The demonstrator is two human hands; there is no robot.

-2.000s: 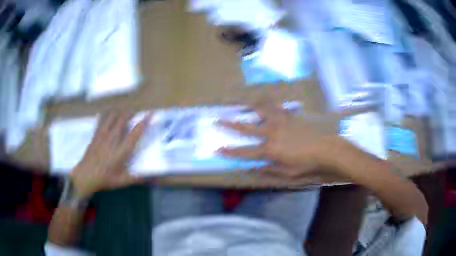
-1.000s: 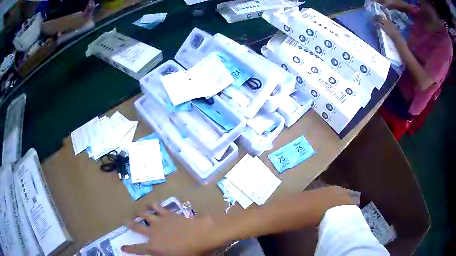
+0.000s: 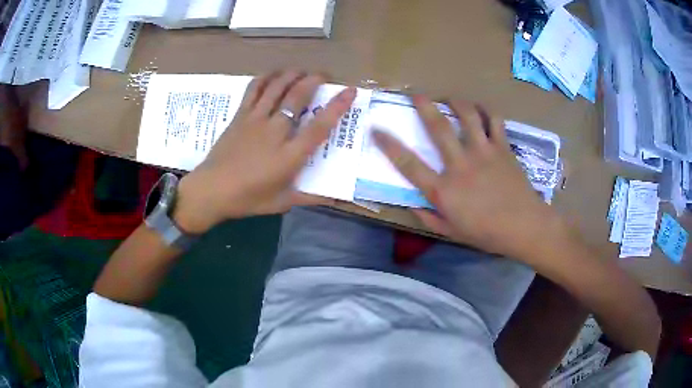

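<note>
A white printed retail carton [image 3: 190, 117] lies lengthwise near the table's front edge. My left hand [image 3: 265, 144] grips it around its middle. A clear plastic tray [image 3: 537, 144] lies in line with the carton, its left part at or inside the carton's open right end. White paper and a light-blue sachet [image 3: 394, 192] show on top of the tray. My right hand [image 3: 474, 167] rests on the tray and paper with fingers spread, holding them. The exact depth of the tray in the carton is hidden.
White cartons [image 3: 281, 17] lie at the back left. Leaflets and blue sachets [image 3: 565, 49] lie at the back right beside black cables. Stacked clear trays [image 3: 626, 91] stand at the right edge. More slips [image 3: 640, 216] and a blue sachet [image 3: 671, 237] lie near the right front edge.
The view has swung back from the right side to the table's front. The carton now meets the tray's left end, with my left hand on the carton and my right hand on the tray.
</note>
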